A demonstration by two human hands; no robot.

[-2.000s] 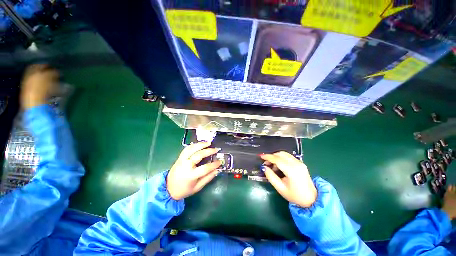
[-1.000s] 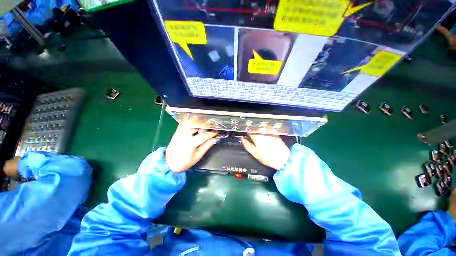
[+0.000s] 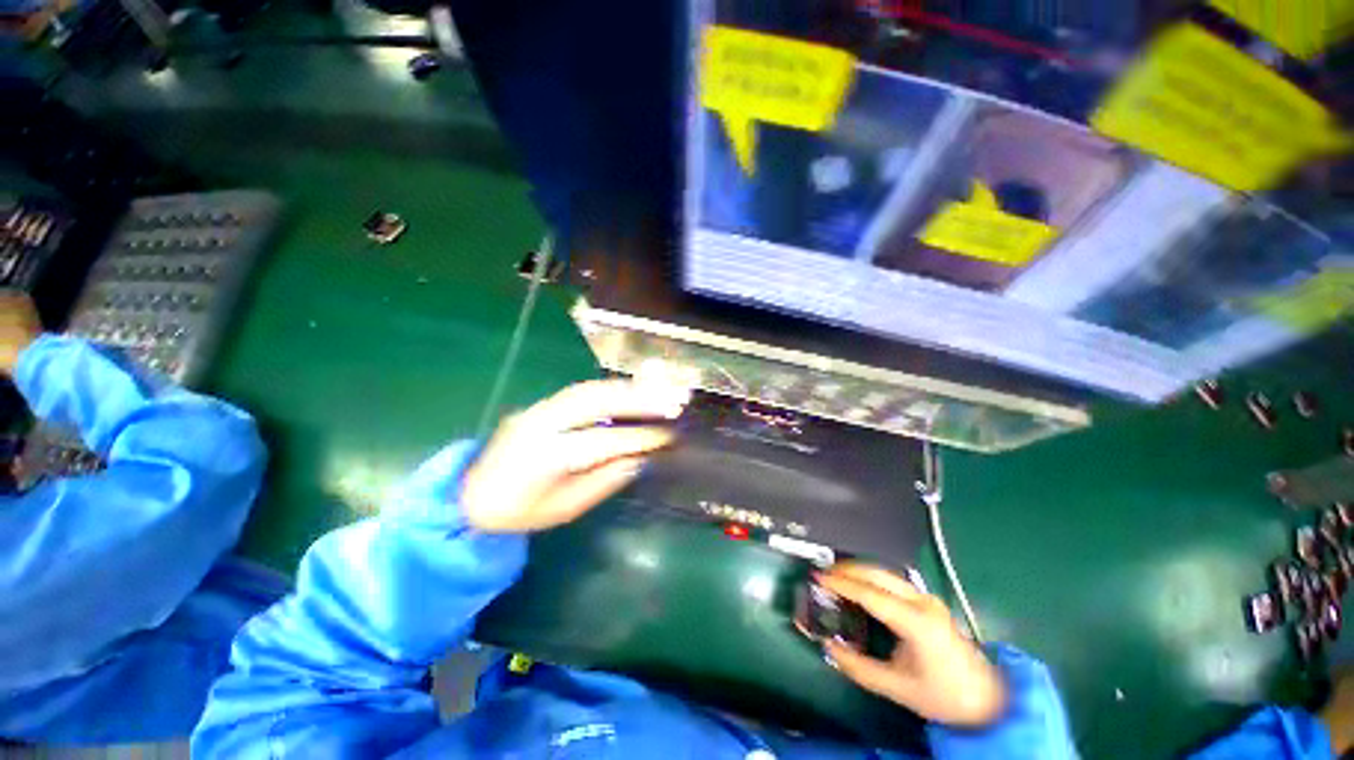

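Observation:
My right hand (image 3: 924,641) holds a small dark housing (image 3: 835,612) with a shiny rim between thumb and fingers, just off the near right corner of the black fixture plate (image 3: 802,483). My left hand (image 3: 561,453) lies over the plate's left end, fingers pointing right; whether something is between its fingertips cannot be told. A small white patch (image 3: 665,383) shows by its index finger. The clear acrylic guard (image 3: 832,379) stands along the plate's far edge.
The large display (image 3: 950,223) stands beyond the guard. A white cable (image 3: 944,542) curves down right of the plate. Loose units (image 3: 1307,587) lie far right, others (image 3: 385,226) upper left. A grey tray (image 3: 175,275) and a neighbour's blue sleeve (image 3: 134,475) are at left.
My right hand has moved from the plate's far side to beyond its near right corner, now with the dark housing. My left hand stays at the plate's left end. The view has turned.

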